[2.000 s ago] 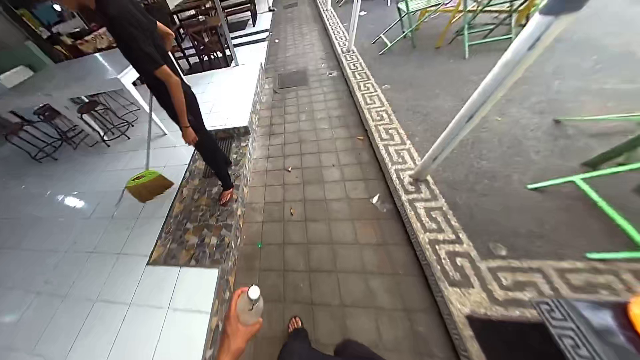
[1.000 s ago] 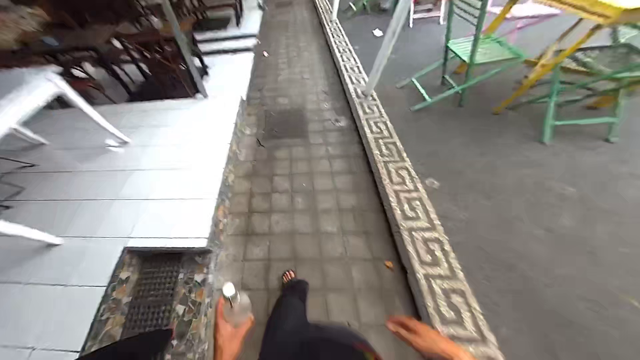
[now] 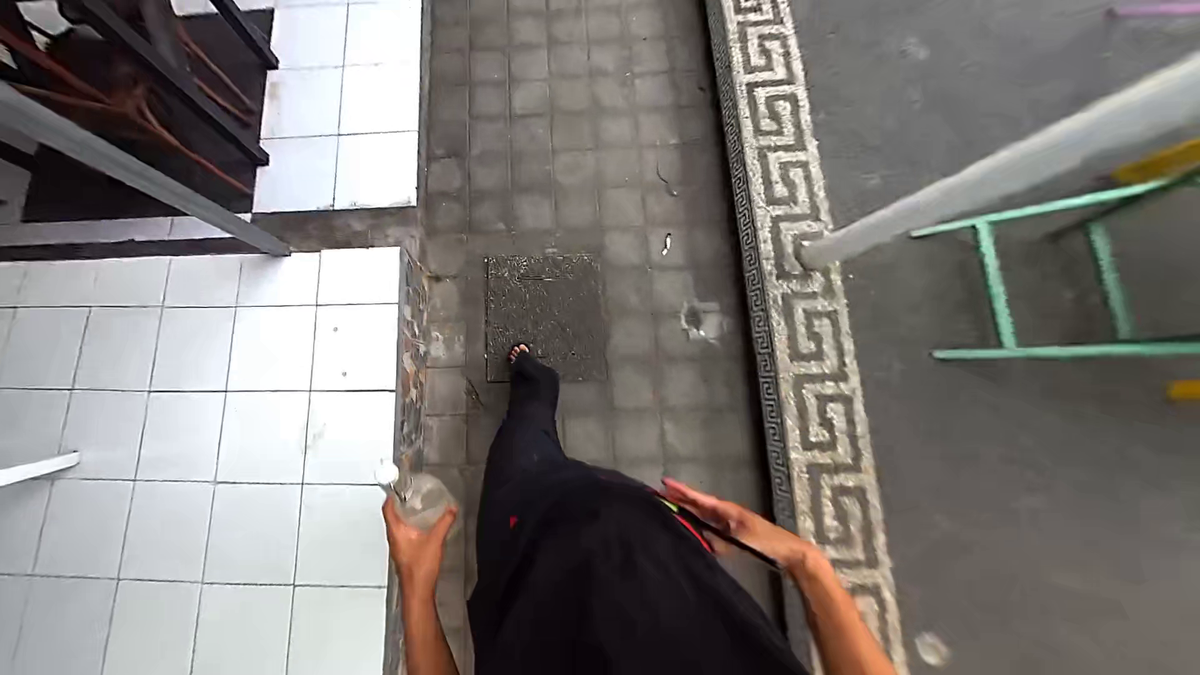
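My left hand point(image 3: 417, 548) is wrapped around a clear plastic bottle point(image 3: 427, 502) with a white cap, at the left edge of the paved path. On the other side, my right hand point(image 3: 736, 525) hangs beside my dark clothing, close to its red trim and a thin black strap or cord. Its fingers are extended, and whether they touch the strap I cannot tell. My foot, in dark trousers, is on a square metal or stone cover point(image 3: 546, 305) set in the paving point(image 3: 572, 178).
A raised white-tiled floor point(image 3: 253, 394) borders the path at left, with a grey post point(image 3: 141, 169) and dark wooden furniture point(image 3: 122, 103). At right runs a kerb with a Greek-key pattern point(image 3: 820, 403), a leaning white pole point(image 3: 994, 164) and a green metal frame point(image 3: 998, 286) on asphalt.
The view has moved forward along the path and tilts down more. The person with the broom seen at first is out of view. The bottle stays in my left hand; my right hand has come nearer my body.
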